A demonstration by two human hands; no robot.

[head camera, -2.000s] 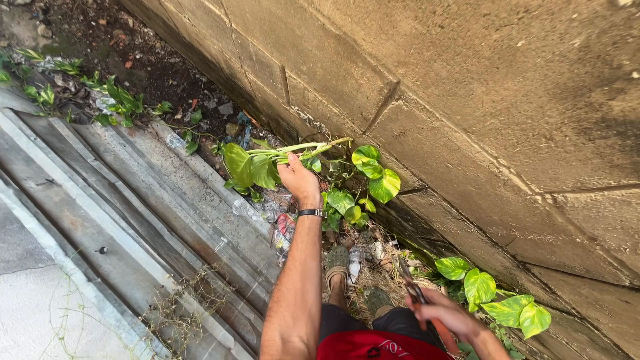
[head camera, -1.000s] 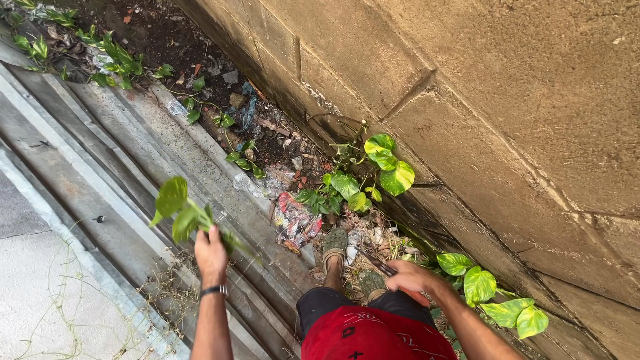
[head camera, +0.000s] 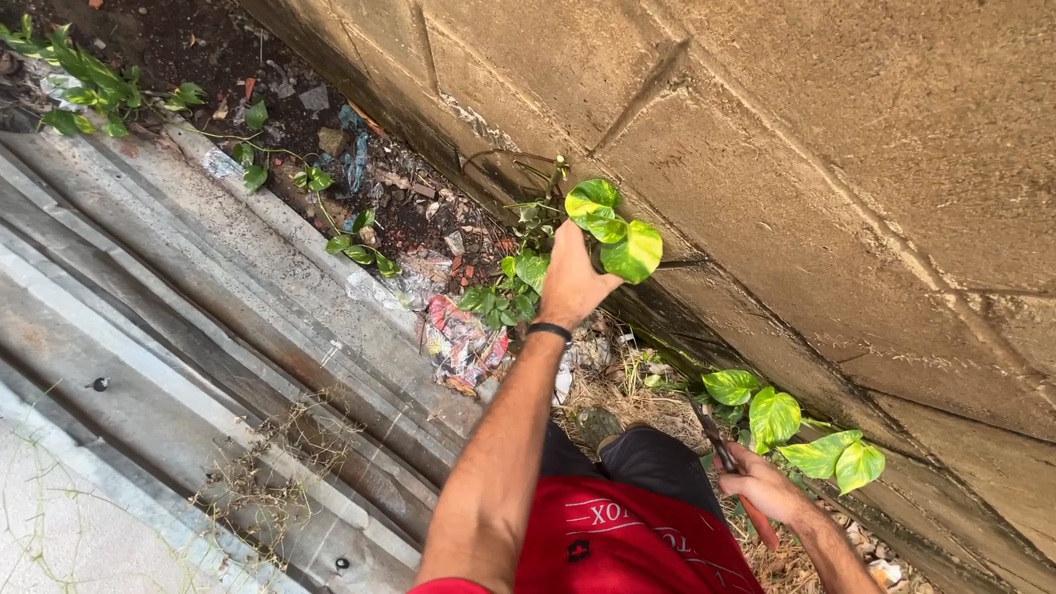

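My left hand [head camera: 573,276], with a dark band at the wrist, is at a clump of variegated pothos leaves [head camera: 631,250] against the block wall. Its fingers are partly hidden behind the leaves, so its grip does not show fully. A cut-looking stem end [head camera: 561,161] stands just above that clump. Lower right, my right hand [head camera: 763,487] holds pruning shears with orange-red handles [head camera: 759,524], their dark blades pointing up and left. Beside it, more pothos leaves [head camera: 774,417] grow along the foot of the wall.
A concrete block wall [head camera: 784,206] rises on the right. Corrugated metal sheets [head camera: 247,330] lie on the left, with dry twigs [head camera: 276,470] on them. Between them run soil, rubble, a crumpled plastic wrapper [head camera: 462,342] and a trailing vine [head camera: 318,177]. A shoe [head camera: 598,425] shows below.
The cut greenery that my left hand held over the metal sheets is out of that hand. The hand has moved right to the clump at the wall. My right hand still holds the shears.
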